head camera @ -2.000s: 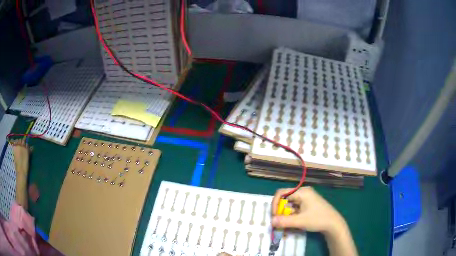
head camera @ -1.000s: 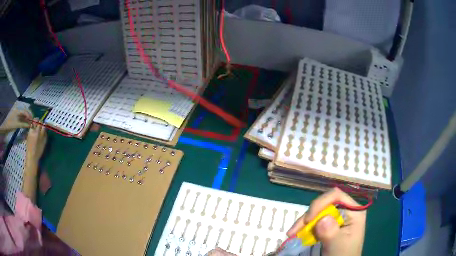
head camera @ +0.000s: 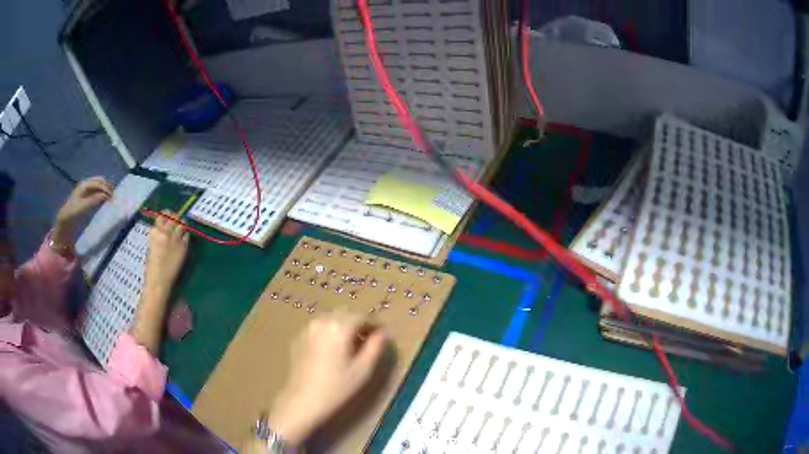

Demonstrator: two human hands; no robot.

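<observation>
My left hand (head camera: 330,377), blurred, with a band at the wrist, is over the near half of the brown board (head camera: 248,372). Its fingertips are close to the small shiny components (head camera: 355,282) set in rows on the board's far half; whether it holds one I cannot tell. The white slotted tray (head camera: 532,403) lies flat to the right, cut off by the bottom edge, with a few shiny pieces at its lower left. The red-and-black lead (head camera: 506,210) hangs across the view and runs out at the lower right. My right hand and the yellow tool are not in view.
A tray stack (head camera: 710,239) stands at the right. Upright trays (head camera: 426,80) stand behind a flat tray with a yellow slip (head camera: 412,199). A person in pink sleeves (head camera: 84,381) works at the left over a dotted tray (head camera: 120,288). A second lead (head camera: 530,80) hangs at the back.
The view has turned left. My left hand has moved from the white tray to the brown board. My right hand with the yellow tool has left the view.
</observation>
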